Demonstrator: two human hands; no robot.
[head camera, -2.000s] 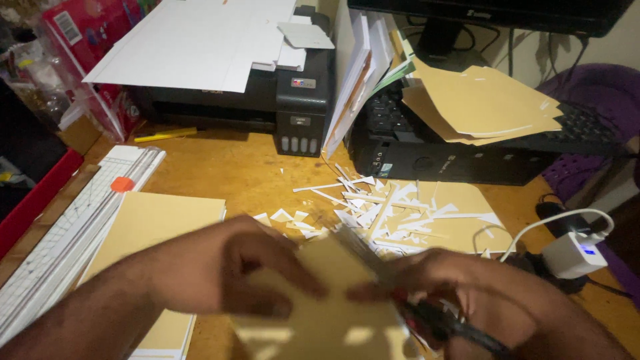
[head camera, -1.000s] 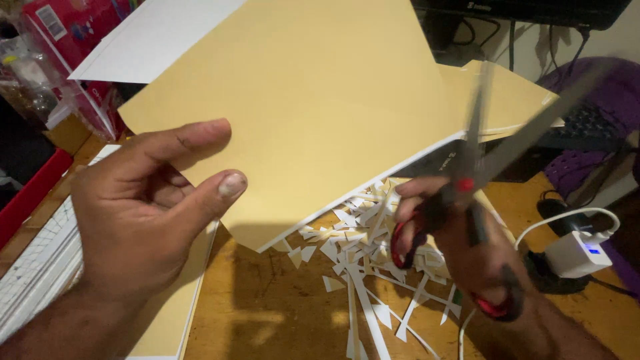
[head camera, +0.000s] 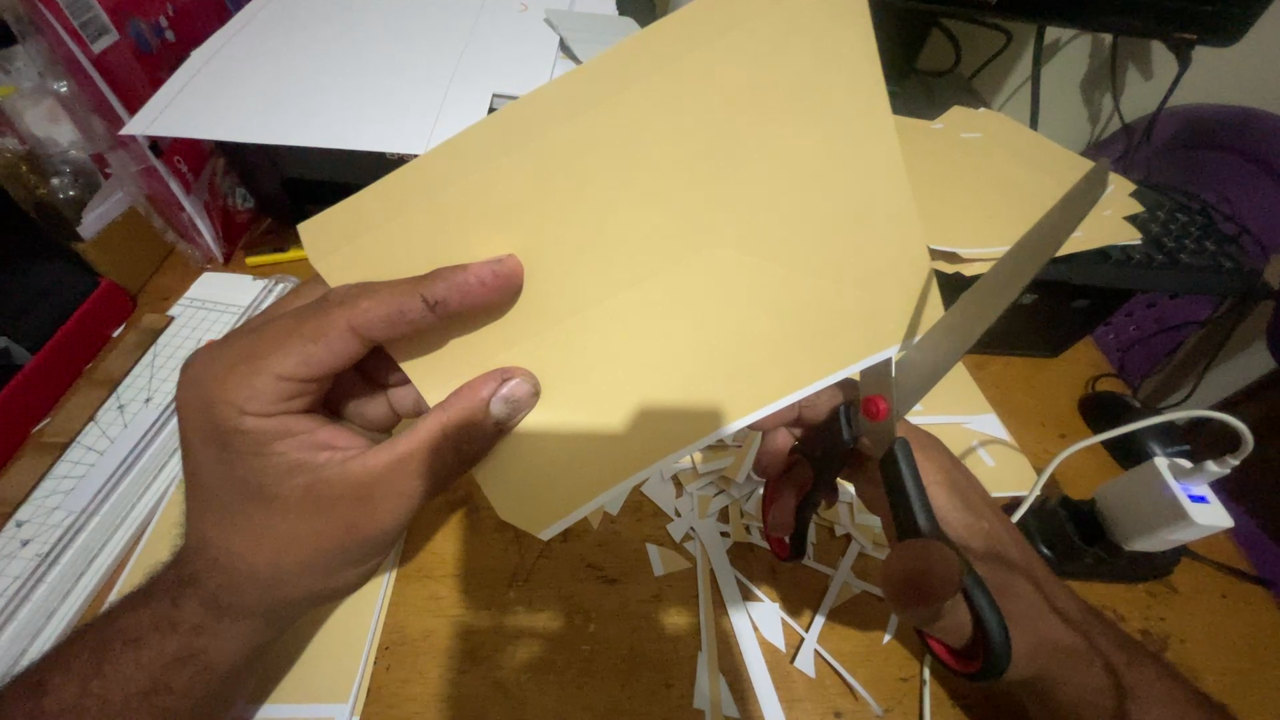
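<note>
My left hand (head camera: 340, 400) grips a tan sheet of paper or card (head camera: 640, 260) by its left edge, thumb on the face toward me. The sheet is tilted, with a thin white strip along its lower edge and a clipped lower corner. Black-and-red scissors (head camera: 890, 430) are in my right hand (head camera: 940, 540), fingers in the handles. Their blades are apart, at the sheet's right edge by the lower right corner; one blade is partly behind the sheet. White and tan paper offcuts (head camera: 750, 590) lie beneath on the wooden table.
A gridded paper trimmer (head camera: 130, 420) and tan sheets (head camera: 330, 620) lie at left. White paper (head camera: 330, 70) rests at the back. More tan sheets (head camera: 1000, 180) lie by a black keyboard (head camera: 1190, 240). A white charger with cable (head camera: 1160, 505) sits in a black socket at right.
The tan sheet was low between my hands two seconds ago and is now raised. The scissors have moved from beyond the sheet's lower right side to its edge.
</note>
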